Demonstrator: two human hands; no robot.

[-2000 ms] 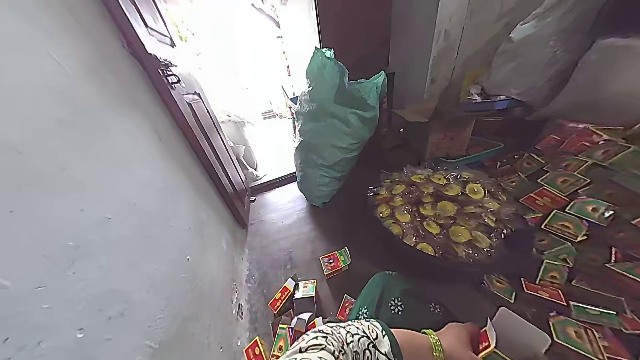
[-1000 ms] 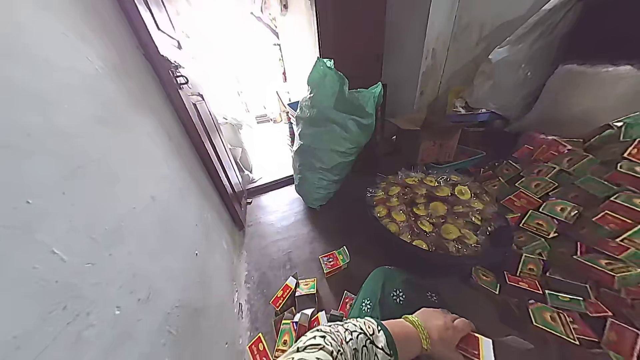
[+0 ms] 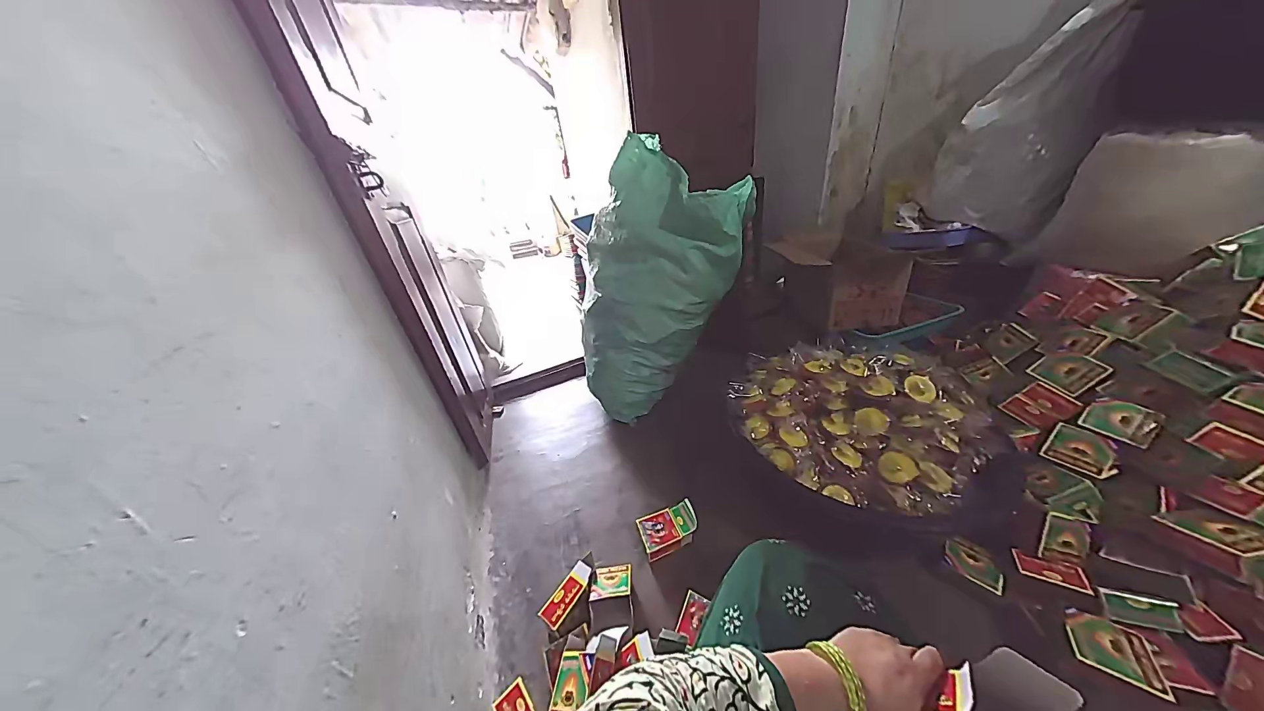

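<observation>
My left hand (image 3: 889, 671), below a patterned sleeve and yellow-green bangles, is at the bottom edge, with its fingers closed on a small red printed carton (image 3: 956, 688). A grey-brown cardboard piece (image 3: 1027, 681) shows just right of it; whether it belongs to the same carton is unclear. My right hand is out of view. Left of my green-clad knee (image 3: 780, 597) lie several assembled cartons (image 3: 568, 595), one standing apart (image 3: 668, 529). Flat red and green printed cartons (image 3: 1116, 647) spread over the floor at right.
A wide, dark round container (image 3: 790, 494) holds many clear-wrapped items with yellow discs (image 3: 872, 423). Behind it stand a cardboard box (image 3: 869, 291) and a teal tray (image 3: 913, 324). A tall green plastic sack (image 3: 662, 276) stands by the open doorway. A pale wall (image 3: 247, 415) rises at left.
The carton at my left hand is turned differently from a second ago, and the grey-brown piece shows more. The cartons at left and the sack have stayed in place.
</observation>
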